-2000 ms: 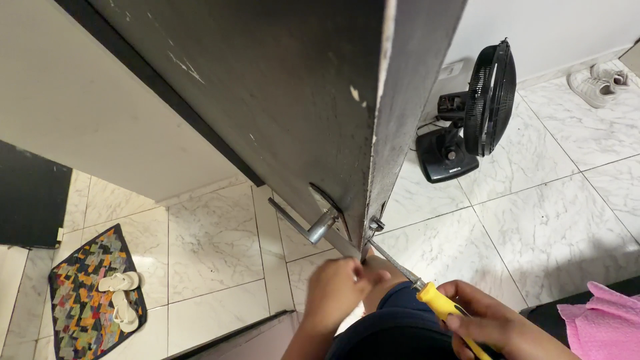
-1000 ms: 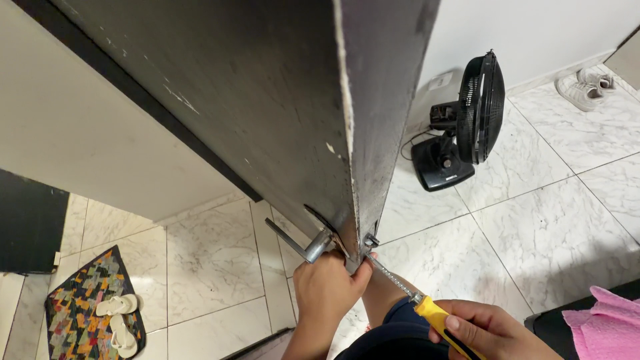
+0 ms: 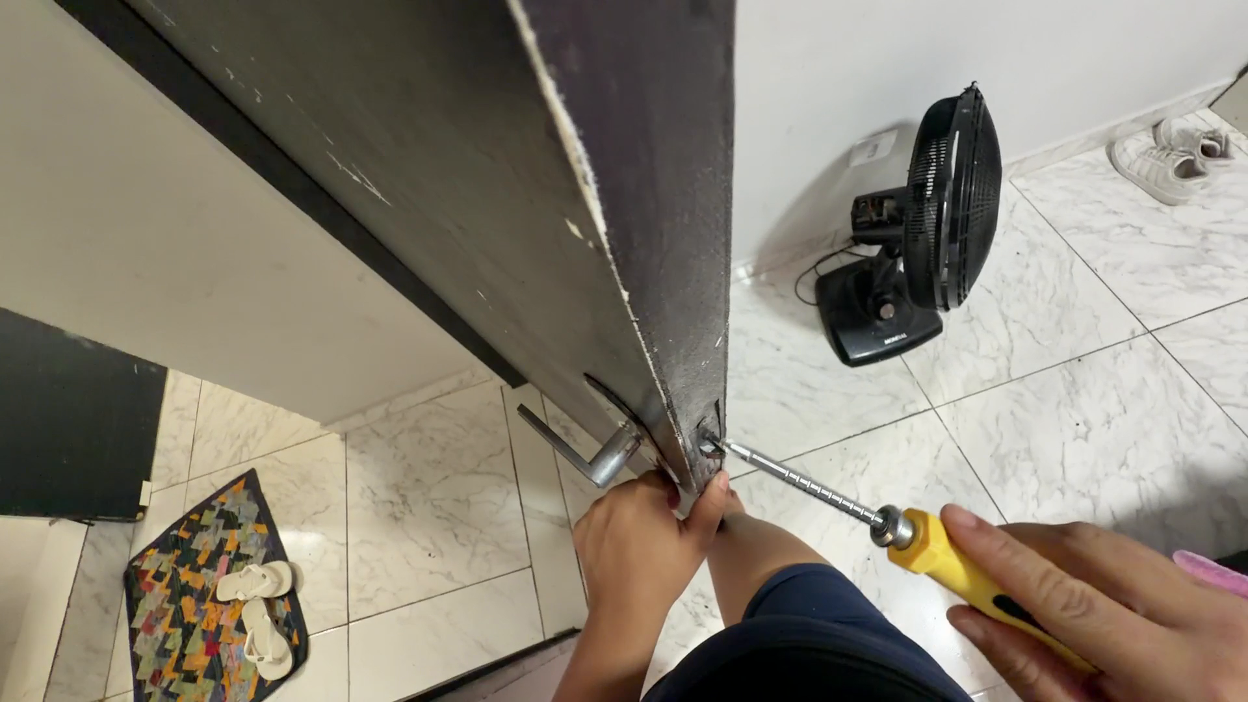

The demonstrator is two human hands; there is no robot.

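My right hand (image 3: 1092,595) holds a screwdriver (image 3: 960,570) by its yellow handle. The long metal shaft points up and left, and its tip is at the latch (image 3: 710,441) in the narrow edge of a dark door (image 3: 643,195). Whether the tip sits in a screw I cannot tell. My left hand (image 3: 639,546) grips the door's edge just below the latch, thumb on the edge face and fingers on the left face. A metal lever handle (image 3: 595,453) sticks out of the door's left face, above my left hand.
A black fan (image 3: 916,234) stands on the marble-look tile floor by the white wall, right of the door. White sneakers (image 3: 1160,166) lie at the far right. At lower left, pale flip-flops (image 3: 263,634) rest on a multicoloured mat (image 3: 185,595). Pink cloth (image 3: 1209,573) shows at the right edge.
Two seconds ago my left hand was lower and apart from the door's edge; now it grips the edge. The screwdriver has stayed in my right hand, its tip near the latch.
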